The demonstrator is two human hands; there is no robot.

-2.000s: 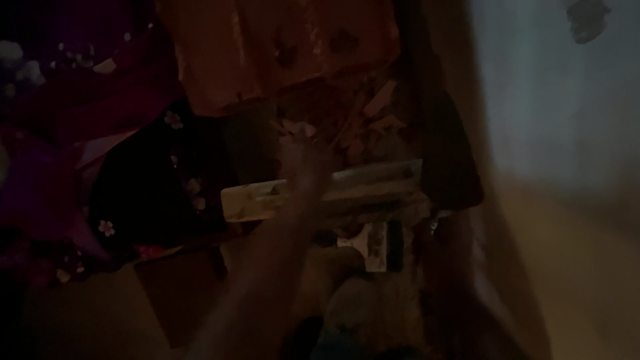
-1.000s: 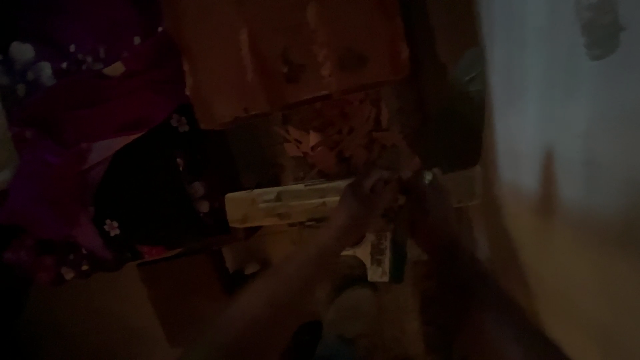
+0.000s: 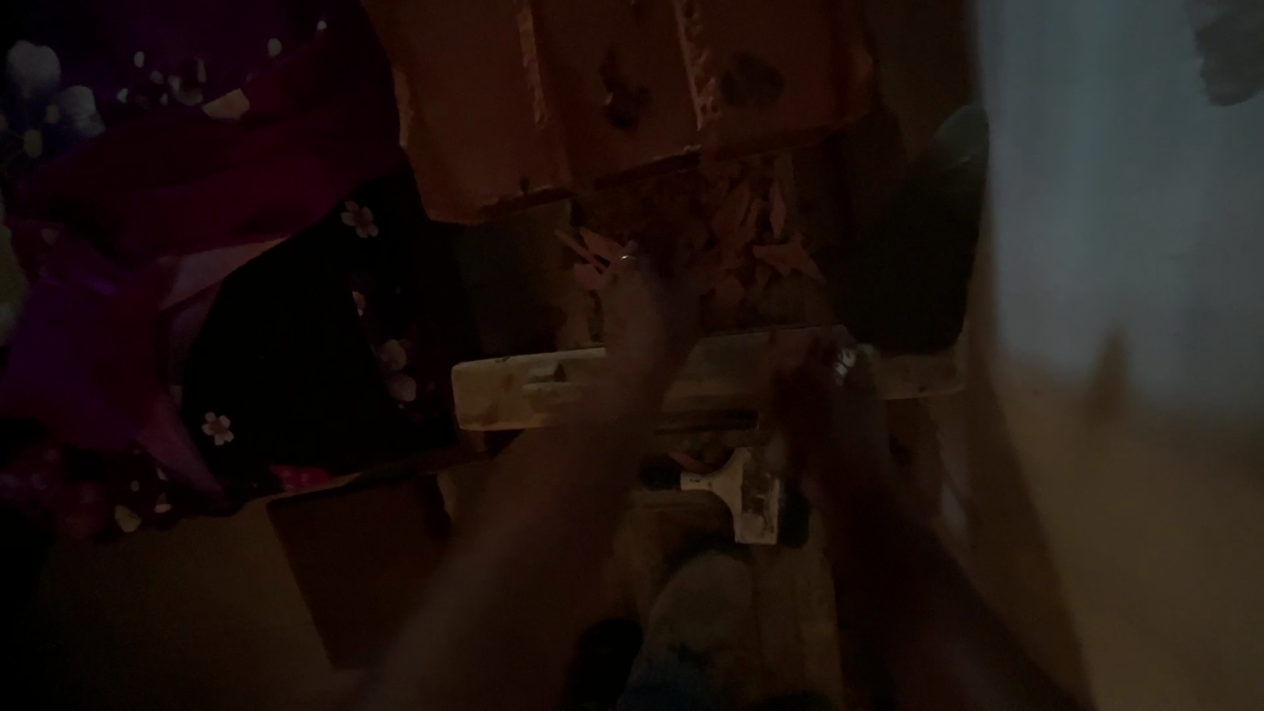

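Note:
The view is very dark. My left hand (image 3: 652, 286) reaches over a pale wooden bar (image 3: 523, 395) to a heap of reddish flakes or scraps (image 3: 736, 237); whether its fingers hold any cannot be made out. On the right part of the bar rests my right hand (image 3: 815, 380), blurred, with a small shiny spot beside it; its fingers are not clear. Just below the bar, between my forearms, lies a wide flat brush or scraper (image 3: 746, 494) with a pale head.
Beyond the scraps lies an orange-brown ridged panel (image 3: 622, 99). Dark and purple flowered cloth (image 3: 286, 336) covers the left. A pale wall or sheet (image 3: 1116, 247) rises at the right. A brown flat piece (image 3: 360, 563) is at lower left.
My left hand has moved from beside my right hand, up and left to the scraps. My right hand has shifted slightly left and stays at the bar.

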